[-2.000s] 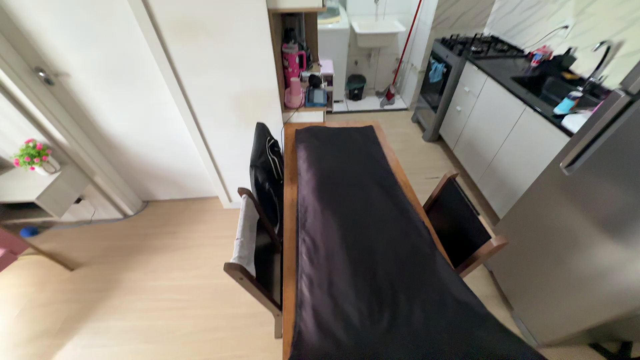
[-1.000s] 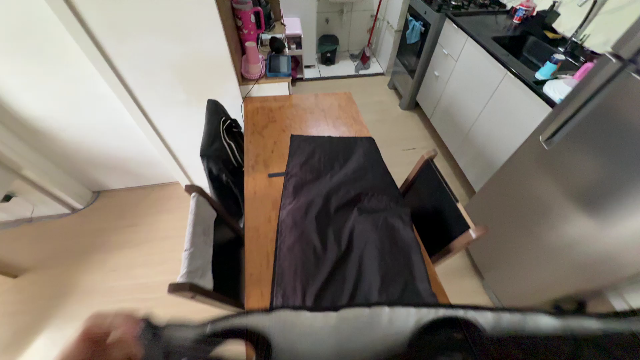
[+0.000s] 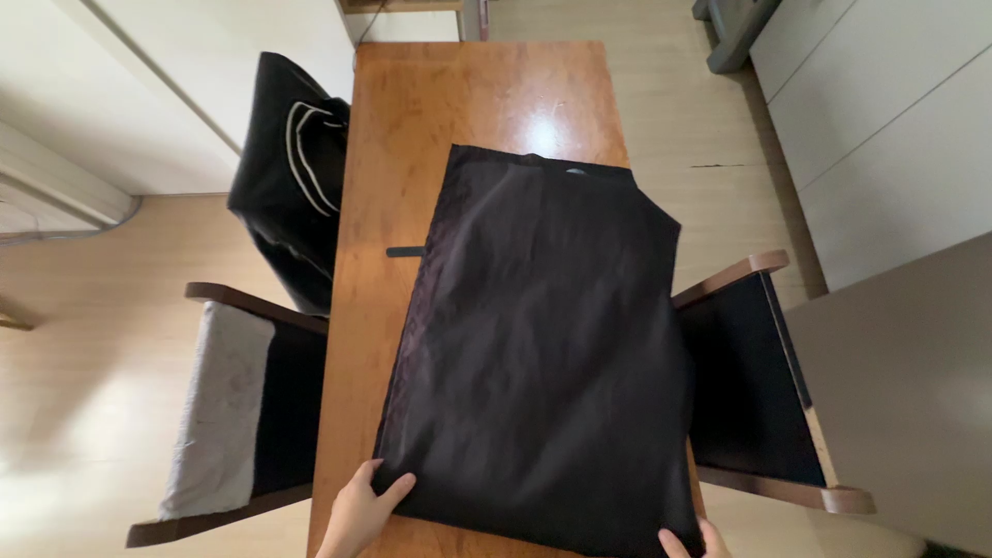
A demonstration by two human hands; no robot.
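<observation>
A large piece of black fabric (image 3: 542,333) lies folded over the wooden table (image 3: 480,85), its right side reaching past the table's edge. At the near left corner, my left hand (image 3: 368,500) pinches the fabric between thumb and fingers. My right hand (image 3: 694,539), partly cut off by the bottom of the view, grips the near right corner. A short dark strip (image 3: 405,252) sticks out from under the cloth's left edge onto the wood.
Left of the table stand a chair with a pale cover (image 3: 221,411) and another draped in black (image 3: 271,178). A wooden chair with dark upholstery (image 3: 748,387) is at the right. White cabinets (image 3: 891,101) and a grey appliance surface (image 3: 899,372) lie beyond it.
The fabric's raised near part, with its pale underside showing a second ago, now lies folded over with the black side up. Both hands now hold its near corners. The view has tilted down.
</observation>
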